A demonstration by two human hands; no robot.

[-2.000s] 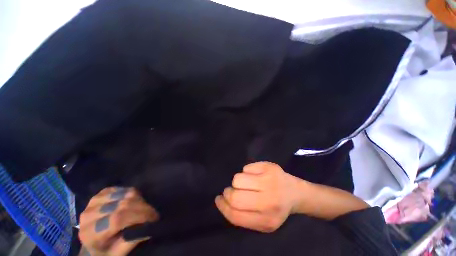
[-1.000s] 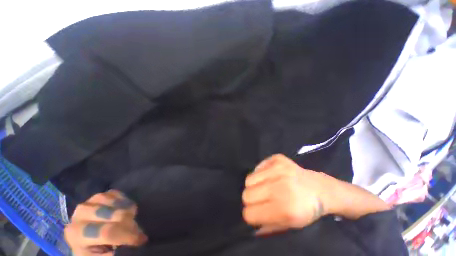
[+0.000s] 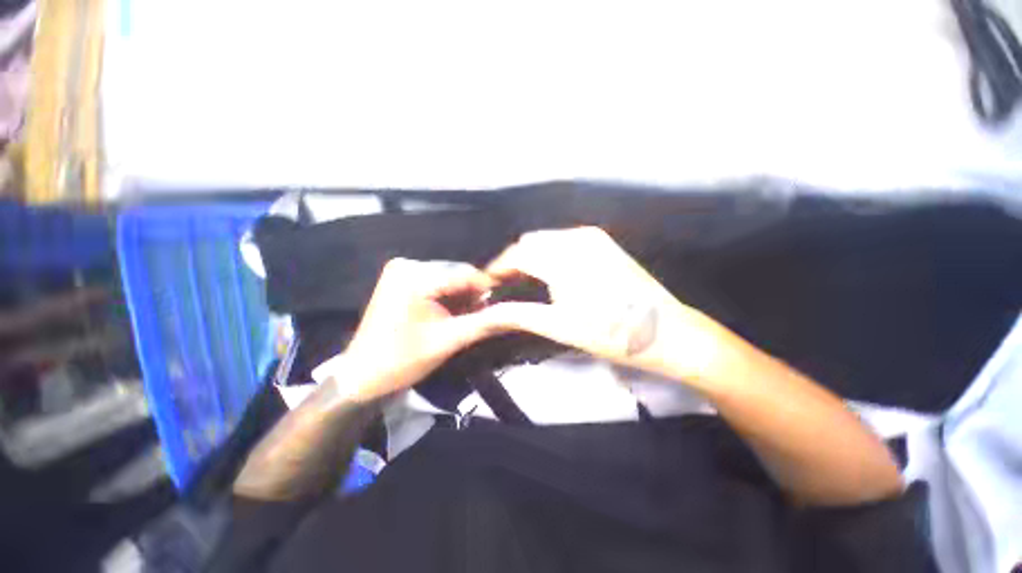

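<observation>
Black fabric (image 3: 829,297) with a pale reverse side lies over the lap, below the table edge. My left hand (image 3: 420,325) and my right hand (image 3: 583,285) meet at the middle, fingertips together. A small dark part, likely a fold of the black fabric, shows between the fingers of both hands. A tiny bright spot shows at the fingertips; what it is cannot be told. White fabric with black lines (image 3: 566,392) shows just below the hands.
A white table (image 3: 538,95) spans the top, overexposed. Black loop handles, likely of shears (image 3: 992,62), lie at its upper right. A blue plastic basket (image 3: 185,325) stands at the left. Pale fabric (image 3: 992,448) hangs at the lower right. A yellowish board (image 3: 67,101) is at upper left.
The hands, apart and gripping the spread black fabric before, have come together at the middle. The fabric has dropped lower, uncovering the table. The view has shifted, showing more of the basket.
</observation>
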